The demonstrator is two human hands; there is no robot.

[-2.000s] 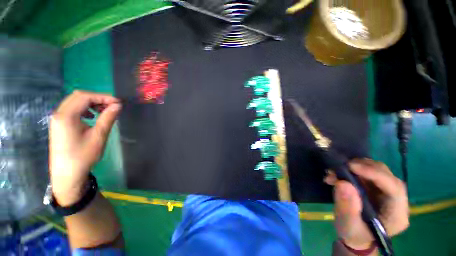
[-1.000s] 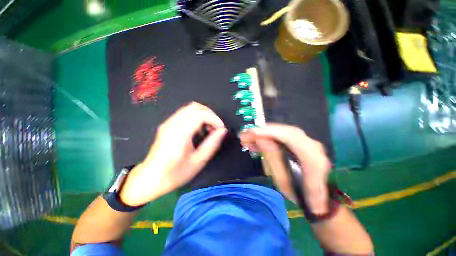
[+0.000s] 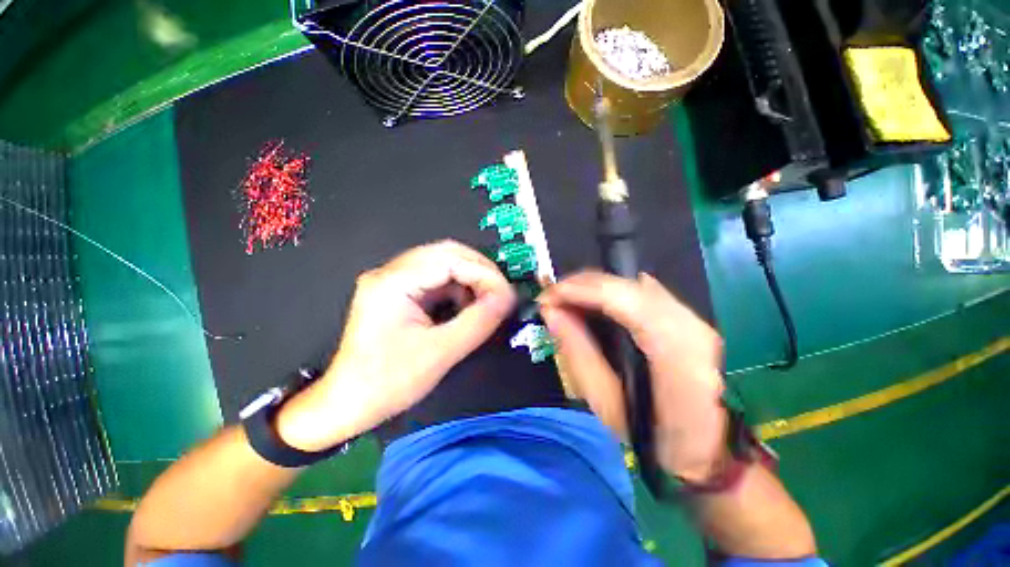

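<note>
Several green circuit boards (image 3: 506,219) stand in a row along the left side of a narrow pale strip (image 3: 529,210). My right hand (image 3: 665,371) holds the black soldering iron (image 3: 620,238), its tip pointing up, away from the boards. Its thumb and index finger meet at the lower part of the row. My left hand (image 3: 415,327) is just left of it, thumb and index fingertips together; whether they pinch something is too small to tell. The fingers hide part of the row. A pile of red wires (image 3: 275,197) lies on the mat at left.
A black fan (image 3: 434,61) stands at the top. A brownish tub (image 3: 609,105) with whitish contents is right of it. The black station (image 3: 764,133) and yellow sponge (image 3: 895,94) are at upper right. A thin wire strand (image 3: 122,260) and clear trays (image 3: 44,332) are at left.
My left hand has moved right from the left side of the mat to the boards. My right hand has moved left to them, still holding the iron, which now points up. The view has shifted.
</note>
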